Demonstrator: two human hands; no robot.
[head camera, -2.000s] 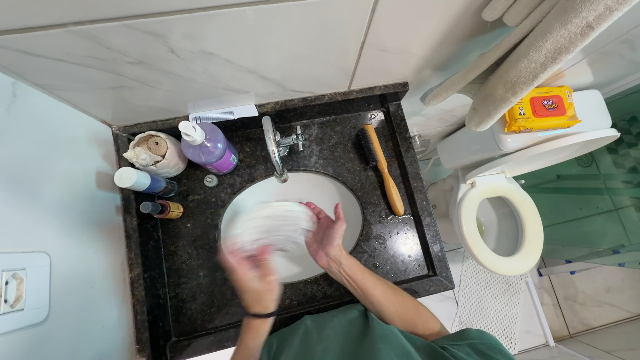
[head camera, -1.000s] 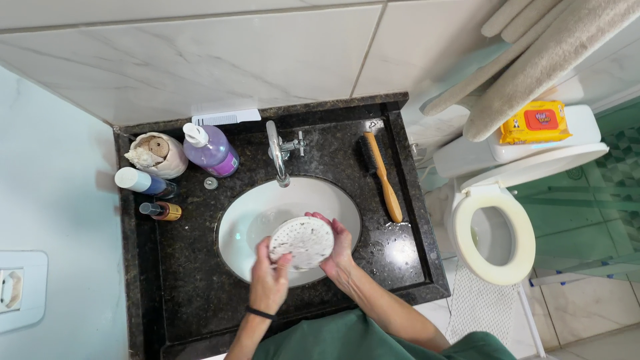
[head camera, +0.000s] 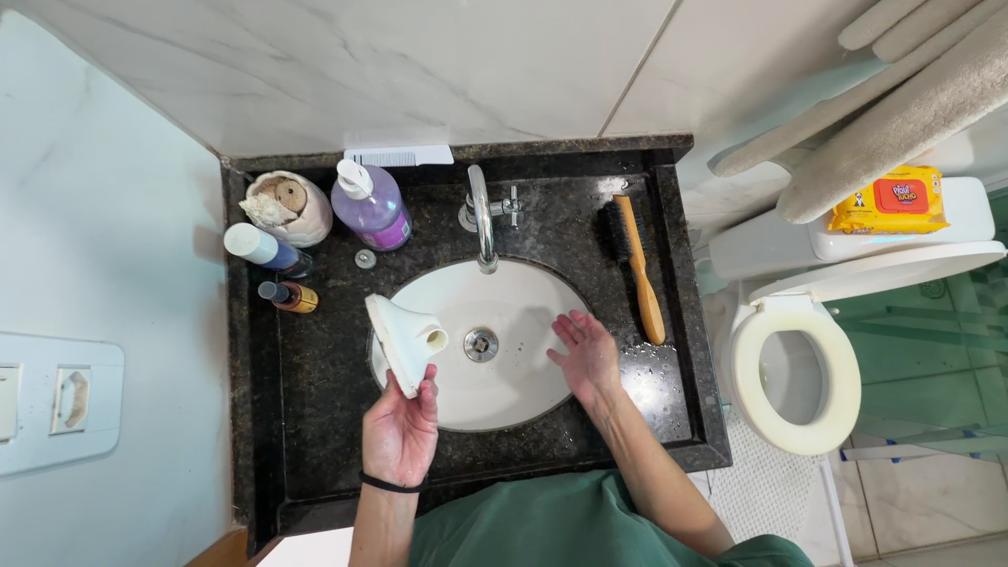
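My left hand (head camera: 403, 429) grips the lower edge of a white plastic shower head (head camera: 409, 335), which is tilted on its side over the left part of the oval white sink (head camera: 512, 394). Its open socket faces right. My right hand (head camera: 587, 354) is over the sink's right rim, palm up with fingers apart, and holds nothing. Behind the bowl, the chrome faucet (head camera: 482, 220) curves over the rim; no water stream shows. The metal drain (head camera: 480, 345) lies between my hands.
A wooden hairbrush (head camera: 642, 276) lies right of the sink on the wet black stone counter (head camera: 323, 441). At left stand a purple soap bottle (head camera: 374, 209), a blue bottle (head camera: 268, 250), an amber bottle (head camera: 290, 297) and a ceramic pot (head camera: 303, 209). A white comb (head camera: 417, 155) lies behind. The toilet (head camera: 795, 378) is at right.
Both hands held the shower head, its perforated face showing, one second ago. Now my right hand has let go and moved right; my left hand has moved left with it, its socket side in view.
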